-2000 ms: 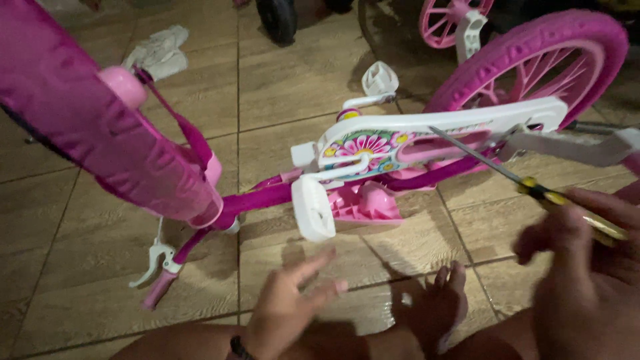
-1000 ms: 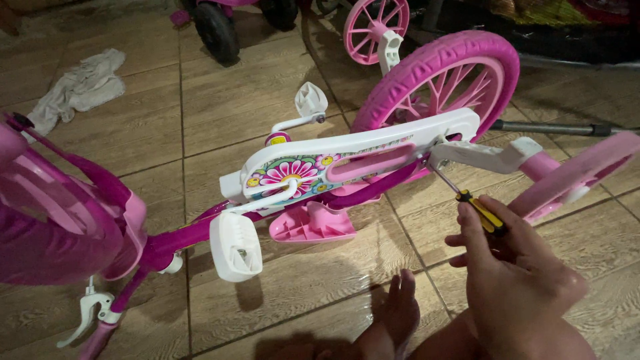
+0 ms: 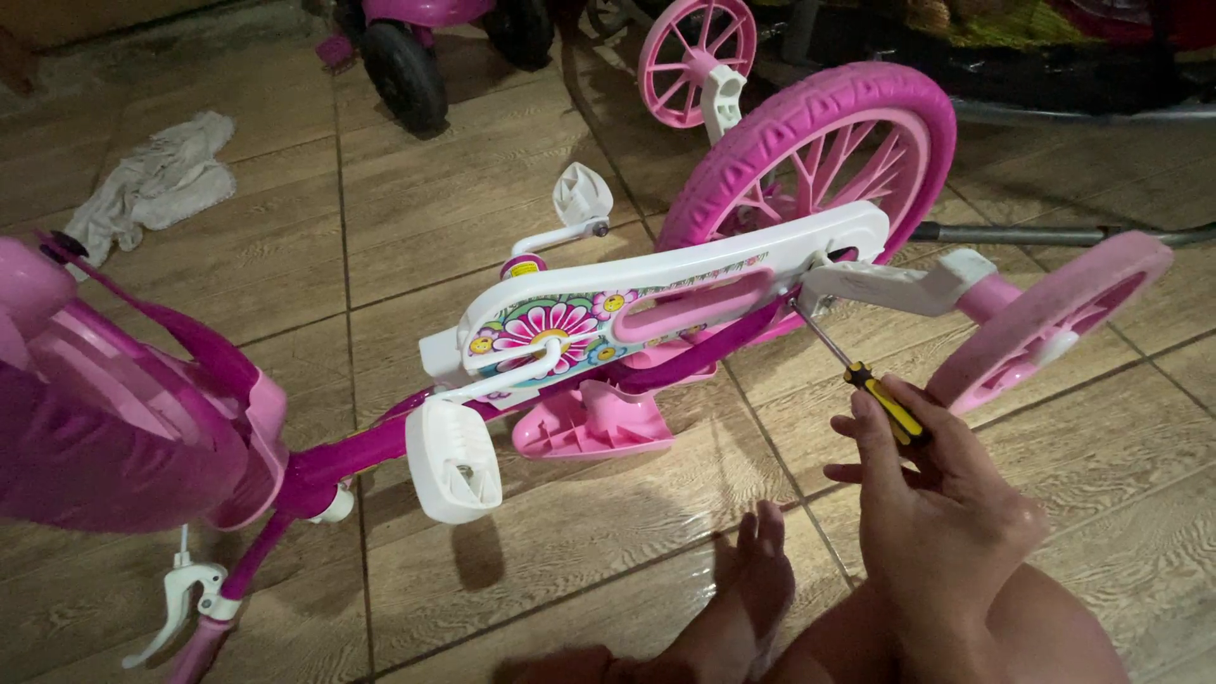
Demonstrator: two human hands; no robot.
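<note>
My right hand (image 3: 936, 503) grips a screwdriver by its yellow and black handle (image 3: 888, 404). The shaft points up and left, its tip at or near a small screw on the purple frame tube, beside the white training wheel bracket (image 3: 883, 285). A pink and purple child's bicycle lies upside down on the floor. Its white chain guard (image 3: 684, 266) has flower decals. Behind the guard is the magenta rear wheel (image 3: 703, 190); the near pink training wheel (image 3: 1054, 323) stands right of my hand. The pink saddle (image 3: 598, 423) is under the frame. My left hand is out of view.
A white pedal (image 3: 454, 461) juts toward me and another (image 3: 582, 195) lies beyond the guard. The front wheel (image 3: 104, 437) fills the left edge, above a brake lever (image 3: 176, 608). A white cloth (image 3: 157, 180), a ride-on toy's black wheel (image 3: 404, 76) and a metal tube (image 3: 1016, 234) are farther back.
My left hand, seen low in the middle two seconds ago, has left view. The screwdriver tip has moved from over the chain guard to the frame near the training wheel bracket. The view has shifted.
</note>
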